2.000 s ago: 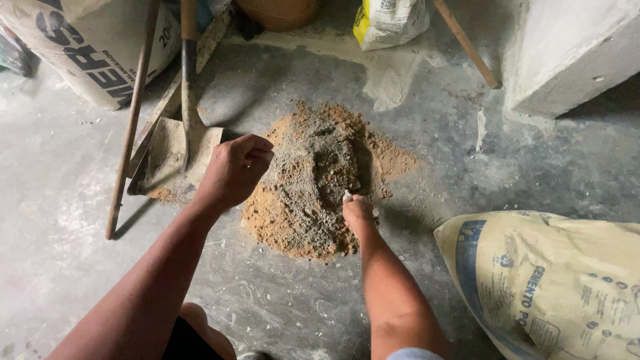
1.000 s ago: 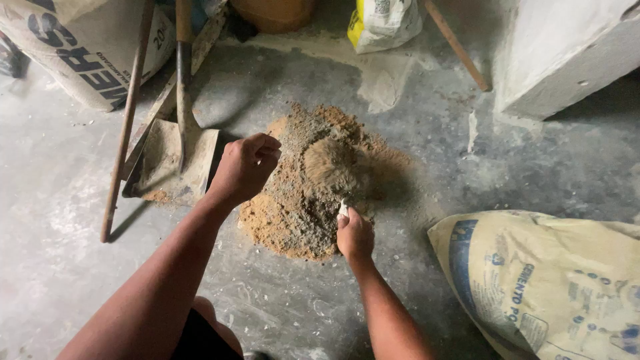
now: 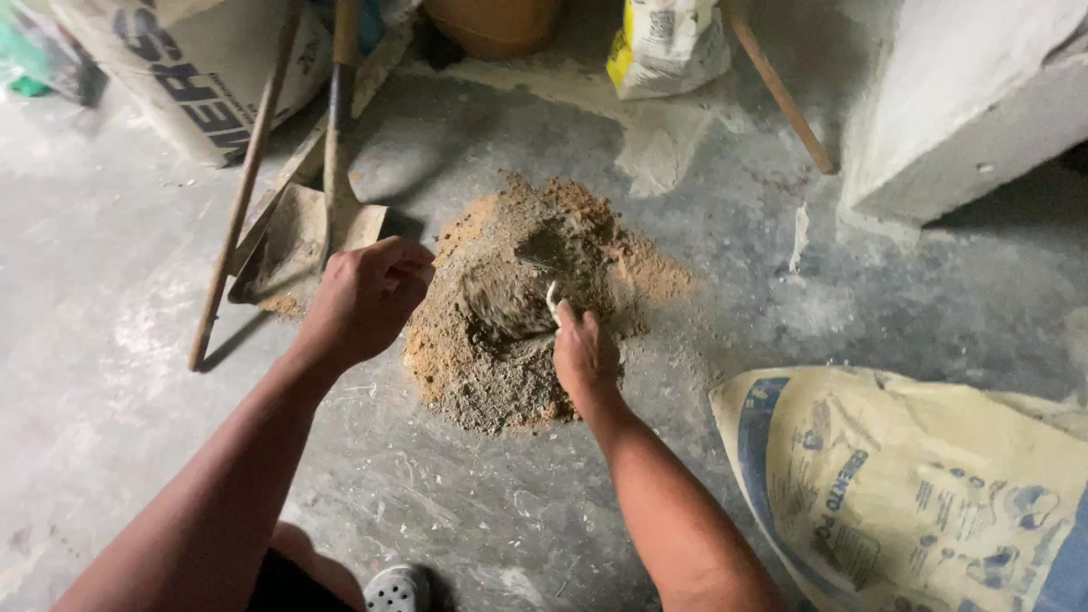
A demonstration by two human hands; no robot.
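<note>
A pile of sand mixed with grey cement powder (image 3: pixel 510 374) lies on the concrete floor, with a hollow in its middle. My right hand (image 3: pixel 586 353) is closed around the pale handle (image 3: pixel 552 297) of a tool at the pile's right side. The tool looks like a trowel; its blade is blurred against the pile, and I cannot tell its shape. My left hand (image 3: pixel 374 293) hangs over the pile's upper left edge, its fingers curled. Whether something small is pinched in those fingers I cannot tell.
A shovel (image 3: pixel 340 183) and a wooden pole (image 3: pixel 246 195) lie at the left beside a large white sack (image 3: pixel 204 93). A cement bag (image 3: pixel 901 476) lies at the lower right. Farther back are a small white and yellow bag (image 3: pixel 671 51), a wooden stick (image 3: pixel 782 93) and a concrete block (image 3: pixel 960 110).
The hollow in the pile has become wider, and material has shifted toward its near side. My right hand still grips the pale handle. My left hand stays raised at the pile's left side.
</note>
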